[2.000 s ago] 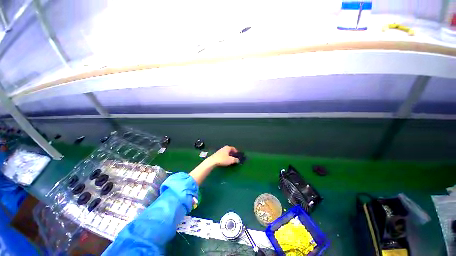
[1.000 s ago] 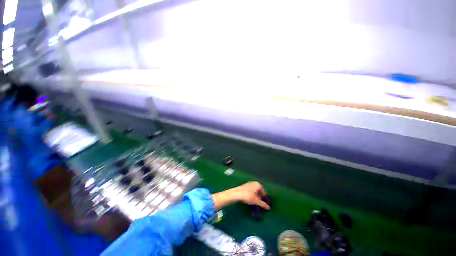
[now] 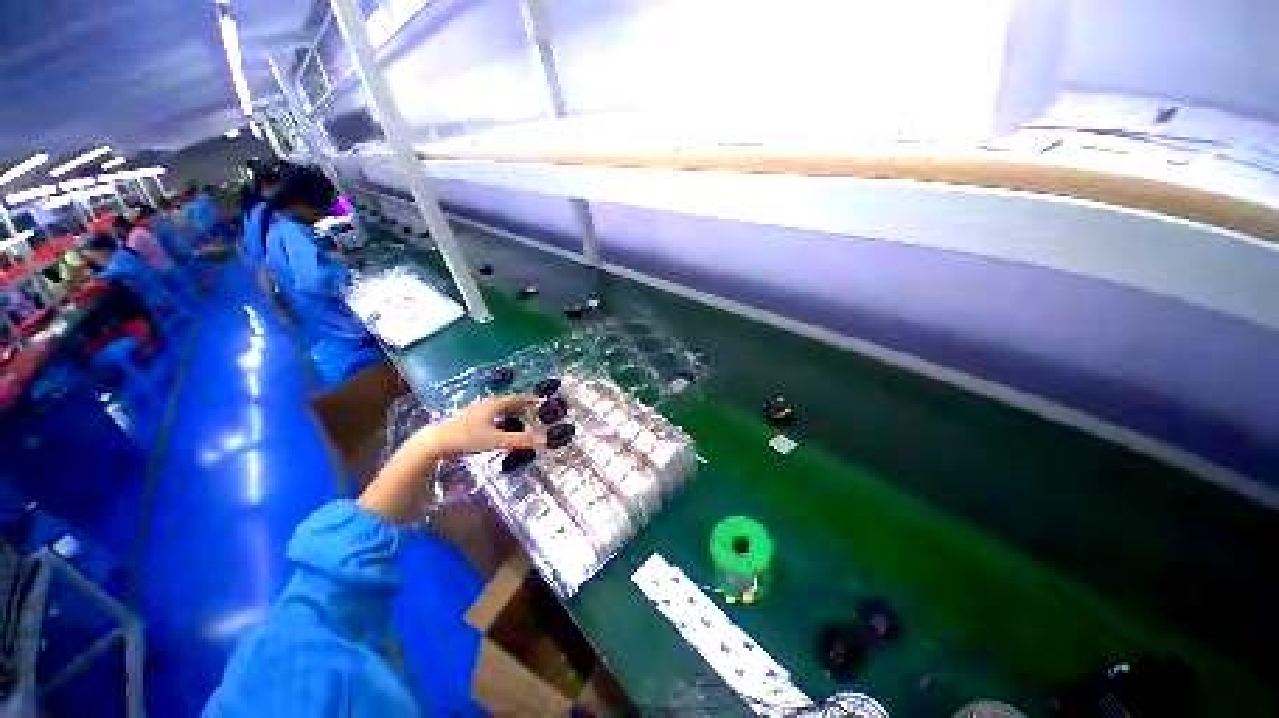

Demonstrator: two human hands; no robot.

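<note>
My left hand (image 3: 481, 427) is over the clear blister tray (image 3: 617, 470), left of centre, its thumb and fingers around black discs. One disc (image 3: 509, 422) shows between thumb and fingers; whether it is gripped or only touched is unclear. Other black discs (image 3: 560, 435) lie in the tray close to the fingertips. The tray stack has rows of whitish cells. Two dark discs (image 3: 842, 649) lie on the green mat at lower right. My right hand is not in view.
A green spool (image 3: 741, 547) stands beside a white marked strip (image 3: 715, 634). A black part (image 3: 779, 410) and small white label (image 3: 783, 445) lie further back. A shelf (image 3: 842, 190) runs above. An open cardboard box (image 3: 512, 659) is below. Seated people in blue (image 3: 298, 260) are further along.
The view has swung left. My left hand has left the dark discs on the mat and moved to the discs in the blister tray. The green spool has come into clear view.
</note>
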